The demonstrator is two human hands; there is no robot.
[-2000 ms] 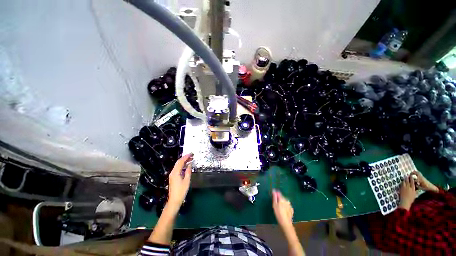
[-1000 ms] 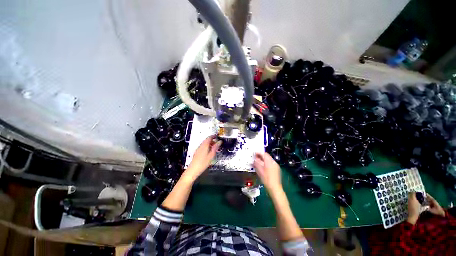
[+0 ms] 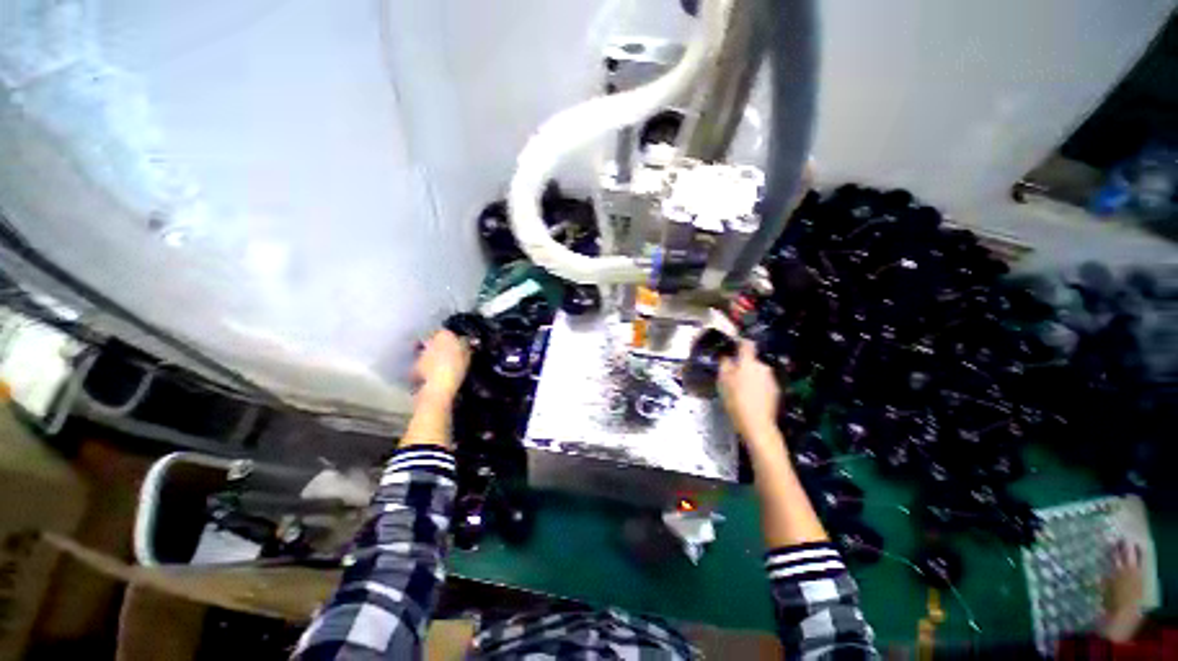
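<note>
The machine's silver base plate [image 3: 581, 420] has dark specks around the small holding fixture [image 3: 646, 403] below the head [image 3: 665, 329]. I see no round black unit on the fixture, though blur limits detail. My right hand [image 3: 749, 387] has its fingers on a glossy black unit [image 3: 707, 360] at the plate's right rear. My left hand [image 3: 443, 367] is left of the machine, its fingers at a black unit [image 3: 466, 328] on the edge of the left heap. Blur hides whether it grips that unit.
Black wired units [image 3: 904, 336] are heaped to the right on the green bench [image 3: 594, 555]. A white curved tube [image 3: 530, 194] arcs beside the head. A small white device [image 3: 691, 527] sits at the base's front right. Another person's hand [image 3: 1124, 588] is over a white parts tray [image 3: 1053, 555].
My left hand has moved from beside the fixture to the left heap. My right hand has moved from the plate's front right back to the black unit. The camera view has shifted left.
</note>
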